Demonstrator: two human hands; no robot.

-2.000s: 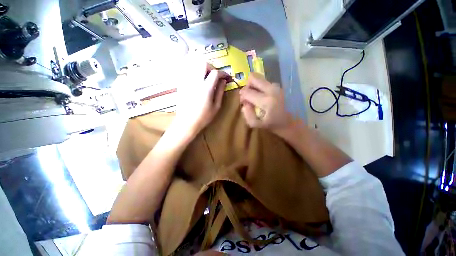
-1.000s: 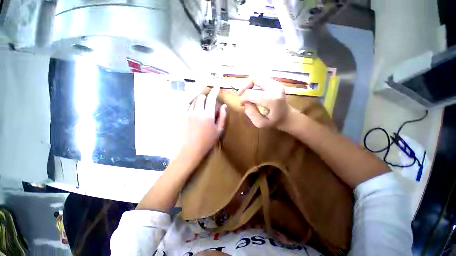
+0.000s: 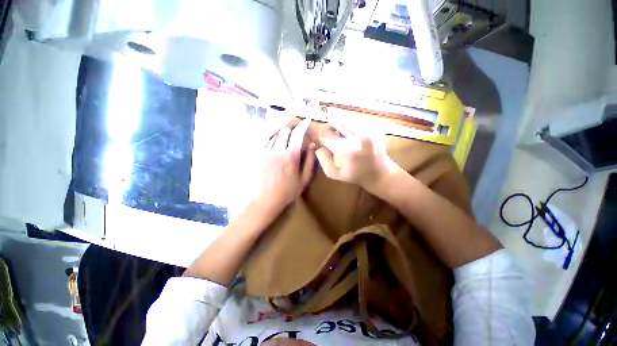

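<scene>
The brown bag body [image 3: 345, 209] hangs from the yellow clamp template [image 3: 452, 118] down over the lap, its mouth and narrow straps [image 3: 363, 270] towards me. A thin reddish-brown strip [image 3: 385, 115] shows in the template's slot. My left hand [image 3: 284, 162] lies at the bag's top left edge, its fingertips on the cloth near the template's left end. My right hand [image 3: 355, 157] is beside it, fingers bent and pinching the bag's top edge. Glare washes out the fingertips and the template's left part.
The white machine head [image 3: 189, 40] with a red logo is at the upper left. A white lamp arm [image 3: 426, 47] reaches over the template. A tilted control screen [image 3: 588, 135] stands at right, above a dark cable and small tool [image 3: 555, 223]. A bottle [image 3: 73, 289] is at lower left.
The camera view has swung to the left. My right hand has moved left along the bag's top edge, close to my left hand, which has moved to the template's left end.
</scene>
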